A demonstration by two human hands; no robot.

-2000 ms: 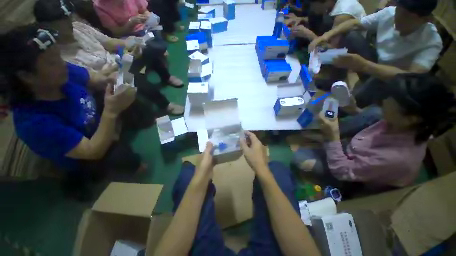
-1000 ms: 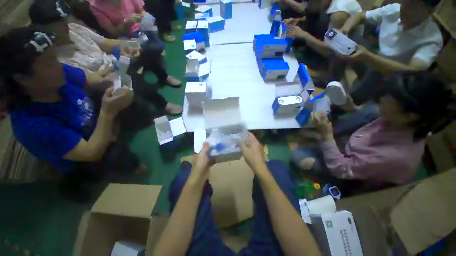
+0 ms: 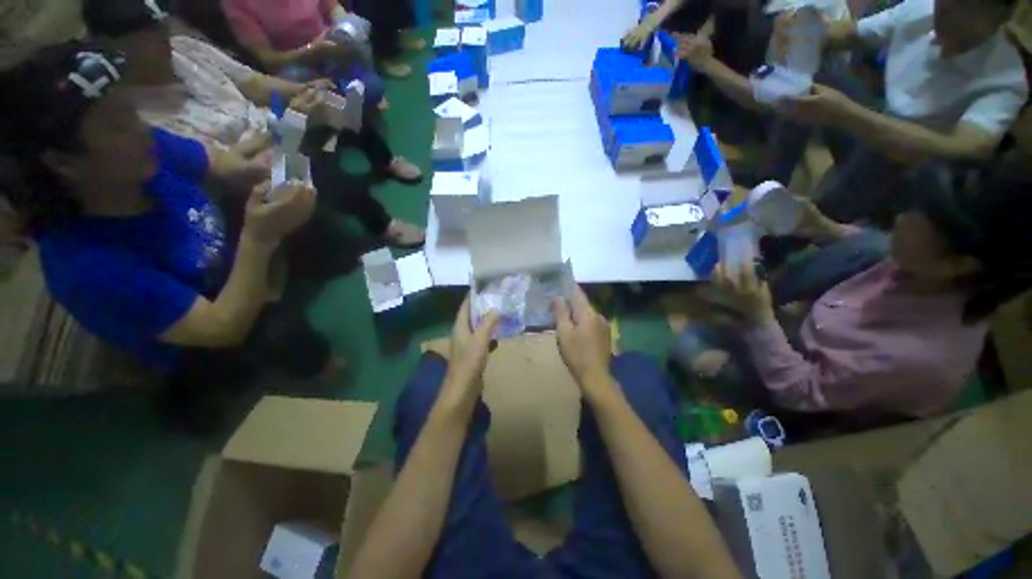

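Observation:
An open white packing box [image 3: 514,240] is held over my lap, at the near end of the table, with its lid standing up on the far side. Clear, shiny plastic wrapping [image 3: 506,296] with a bit of blue lies inside it. My left hand [image 3: 470,345] grips the left side of the box, with the thumb over the near edge. My right hand [image 3: 578,336] grips the right side, with its thumb inside. What the wrapping holds is too blurred to tell.
White-topped table [image 3: 543,170] ahead, with blue-and-white boxes [image 3: 636,91] along its right and open white boxes [image 3: 455,191] along its left. People sit on both sides. Open brown carton [image 3: 277,498] at lower left; flat printed box [image 3: 783,527] at lower right. Cardboard [image 3: 530,418] between my knees.
The box has tilted so more of its inside shows, and my thumbs have moved inward over the contents. The view has shifted slightly. People at the right have moved the items in their hands.

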